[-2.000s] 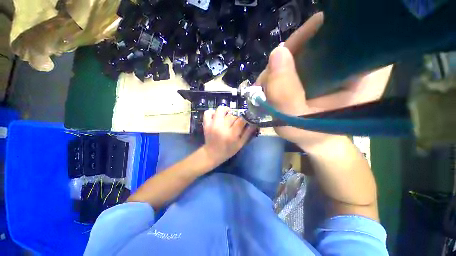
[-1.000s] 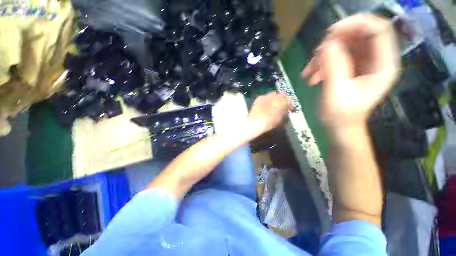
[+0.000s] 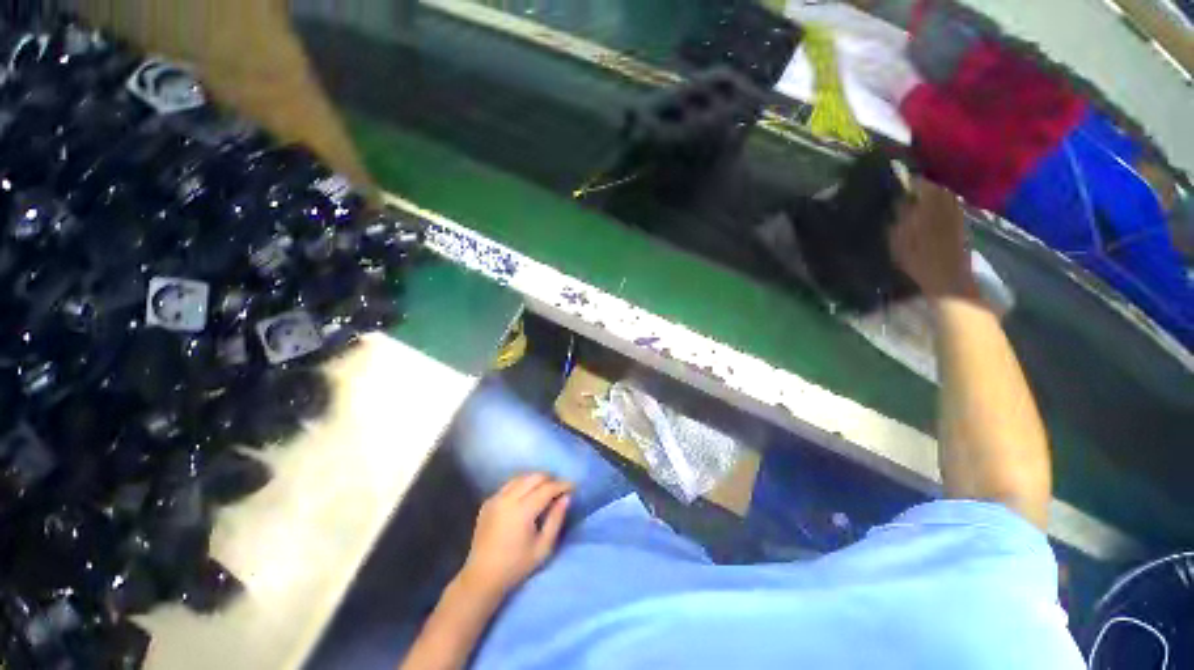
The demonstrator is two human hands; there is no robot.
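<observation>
My right hand is stretched out over the green conveyor at the upper right. It holds the right edge of a dark black housing; its fingertips are partly hidden and details are blurred. A whitish sheet or film lies under and beside this housing. My left hand is low over my lap, fingers loosely bent and thumb apart, with nothing seen in it. Another black housing with a row of openings lies farther left on the belt, with a thin yellow wire.
A heap of black socket modules with some grey-white round-faced sockets covers the left, beside a cream board. A worn white rail edges the conveyor. Bubble wrap is in a box below. A person in red and blue is across the belt.
The view has turned right towards the conveyor. My right hand has reached out to the black housing there. My left hand has moved off the bench to over my lap. The teal tool is out of view.
</observation>
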